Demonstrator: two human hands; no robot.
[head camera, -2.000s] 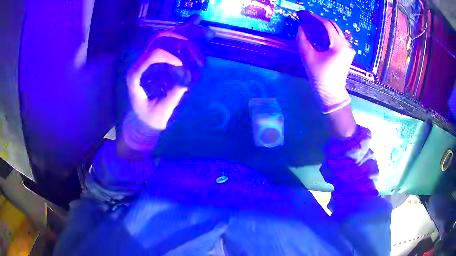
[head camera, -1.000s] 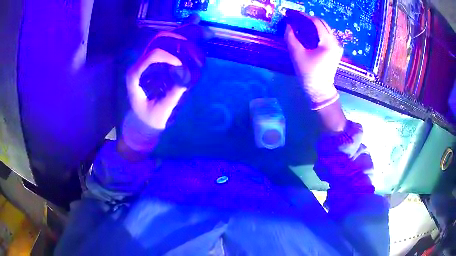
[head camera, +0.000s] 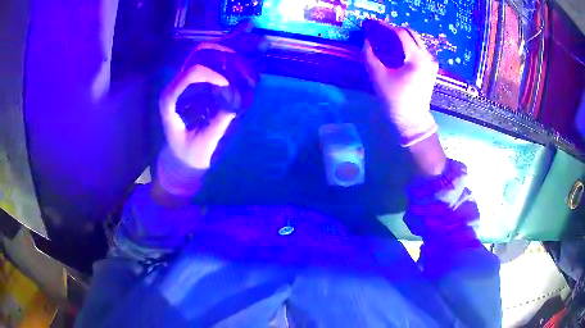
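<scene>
A circuit board (head camera: 442, 29) glows blue at the top, dotted with small bright parts, with a white glare at its left part. A dark frame (head camera: 308, 48) with pinkish edges runs around it. My left hand (head camera: 195, 112), gloved, is curled around a dark rounded thing at the near left of the frame; I cannot tell it from the dark glove palm. My right hand (head camera: 404, 80), gloved, is over the frame's near edge, fingertips at the board. A dark shape shows at its fingers, glove or held object, unclear.
A whitish translucent bottle or pot (head camera: 343, 157) with a round opening stands on the green surface (head camera: 497, 186) between my forearms. Long reddish rails (head camera: 529, 64) lie right of the board. A pale panel (head camera: 16, 115) is at the far left.
My right hand has moved left along the board from where it was two seconds ago, and slightly down. My left hand is almost unchanged. The view has shifted slightly.
</scene>
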